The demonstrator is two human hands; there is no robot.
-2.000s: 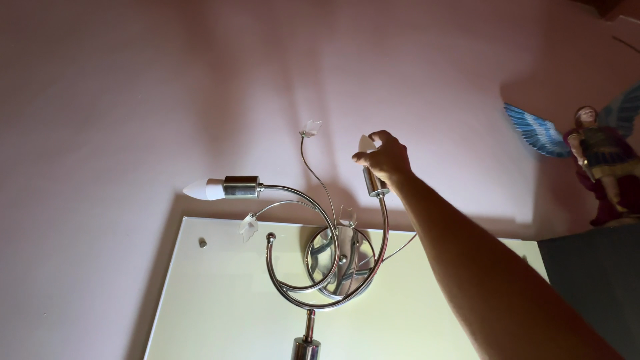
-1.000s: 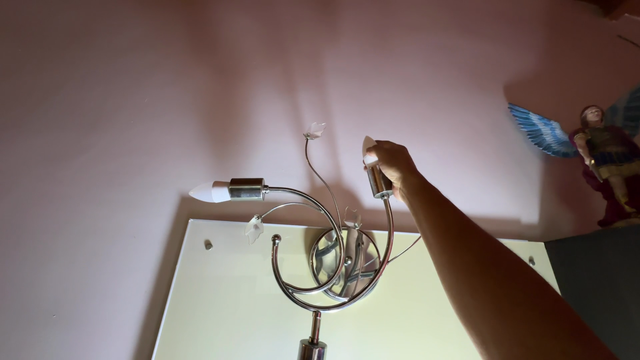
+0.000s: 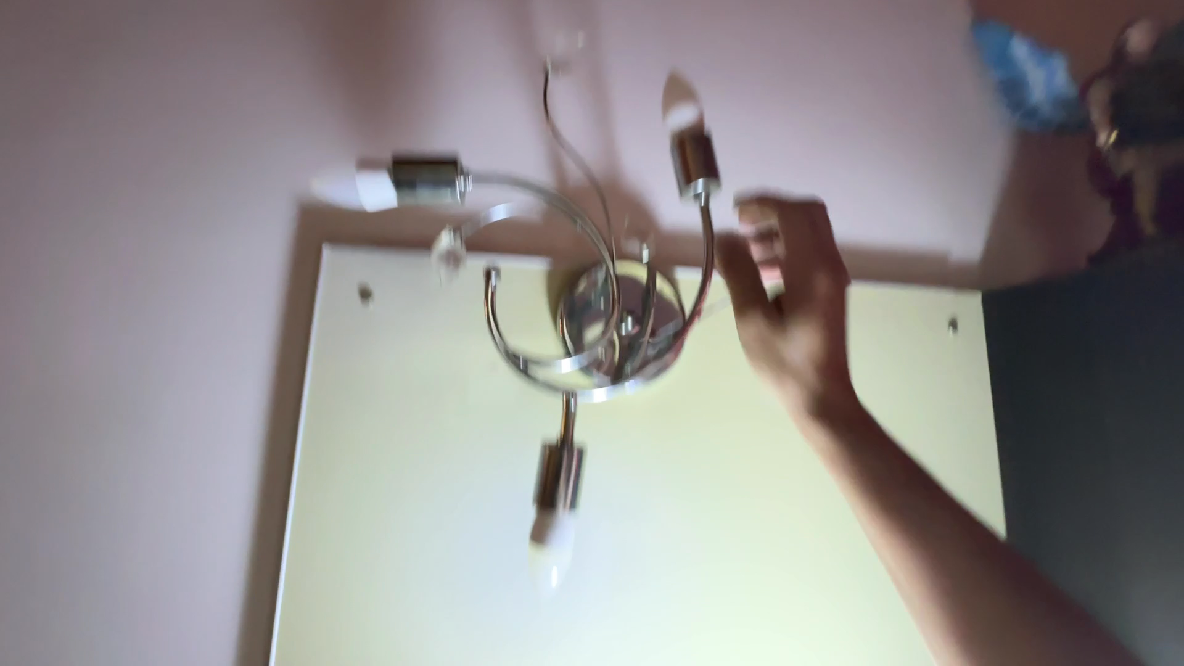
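Note:
A chrome light fixture with curved arms is mounted by its round base (image 3: 622,324). Its upper right socket (image 3: 694,165) carries a candle-shaped bulb (image 3: 683,102). Just right of that arm, my right hand (image 3: 786,277) is raised, blurred, its fingers curled apart around nothing. Another candle bulb (image 3: 356,189) sits in the left socket (image 3: 426,179), pointing left. From the bottom socket (image 3: 560,476) a third bulb (image 3: 552,550) points down. A thin wire stem (image 3: 573,153) rises from the base to a clear ornament, and a second clear ornament (image 3: 449,252) is at the left. My left hand is out of view.
Behind the fixture is a pale panel (image 3: 416,462) with small fasteners (image 3: 364,294) near its upper corners. A pinkish wall (image 3: 166,324) surrounds it. At the upper right stands a blurred winged figurine (image 3: 1124,139), above a dark surface (image 3: 1091,416).
My right hand has let go of the upper right bulb and socket and moved down beside the curved arm. The view has shifted, bringing the bottom bulb into sight.

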